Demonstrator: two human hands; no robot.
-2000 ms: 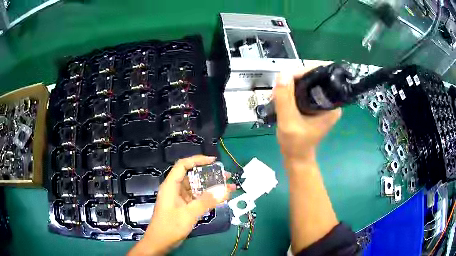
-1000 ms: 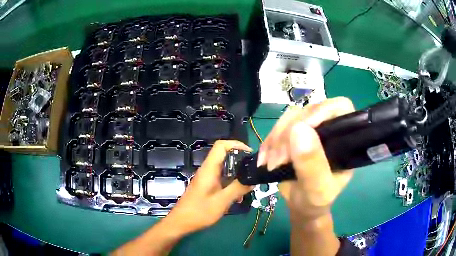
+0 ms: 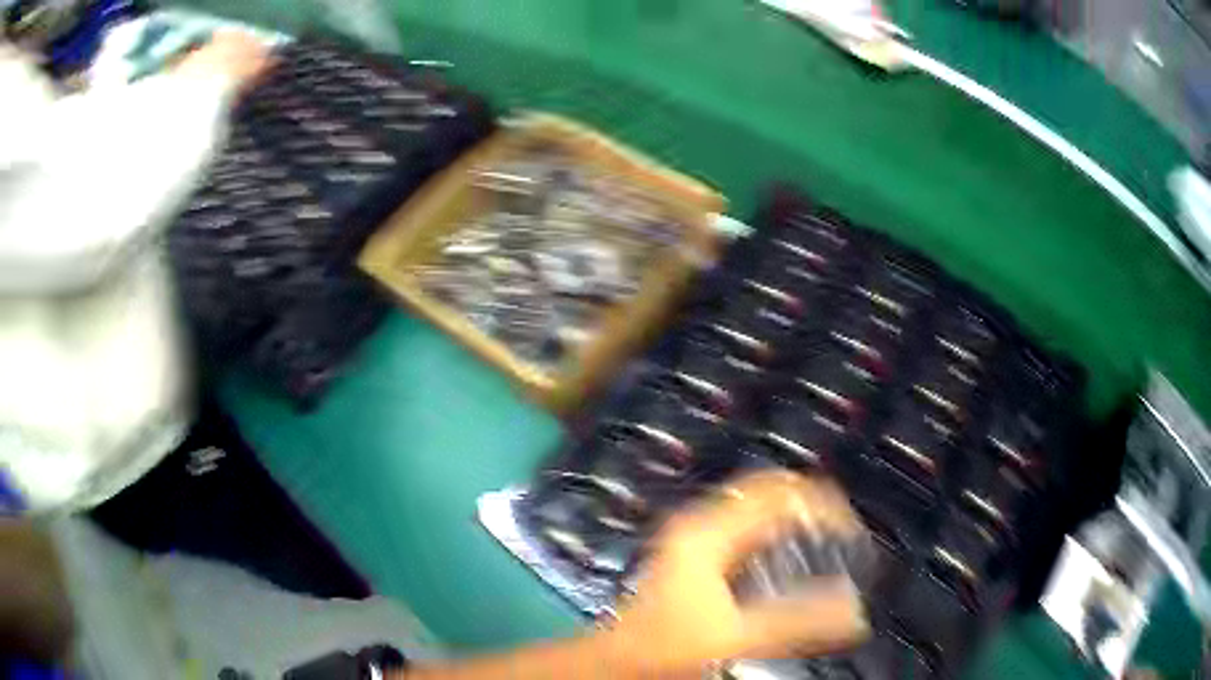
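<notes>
My left hand (image 3: pixel 724 578) is at the lower middle, over the near part of the black blister tray (image 3: pixel 850 385). Its fingers are closed around a module (image 3: pixel 797 565), which is blurred, with dark and pale silvery parts. The tray holds rows of dark modules with thin bright edges and small red spots. My right hand and the electric screwdriver are not in view. The whole frame is blurred by motion.
A cardboard parts box (image 3: pixel 545 259) of mixed silver and dark modules lies left of the tray. Another black tray stack (image 3: pixel 299 199) is beyond it. A person in white clothing (image 3: pixel 93 266) is at the far left. A grey-white feeder (image 3: pixel 1109 585) shows at the right edge.
The view has swung to the left, bringing the person and second tray stack in. My left hand has left the screwdriver's tip, the module still in it. My right hand and screwdriver have gone out of view.
</notes>
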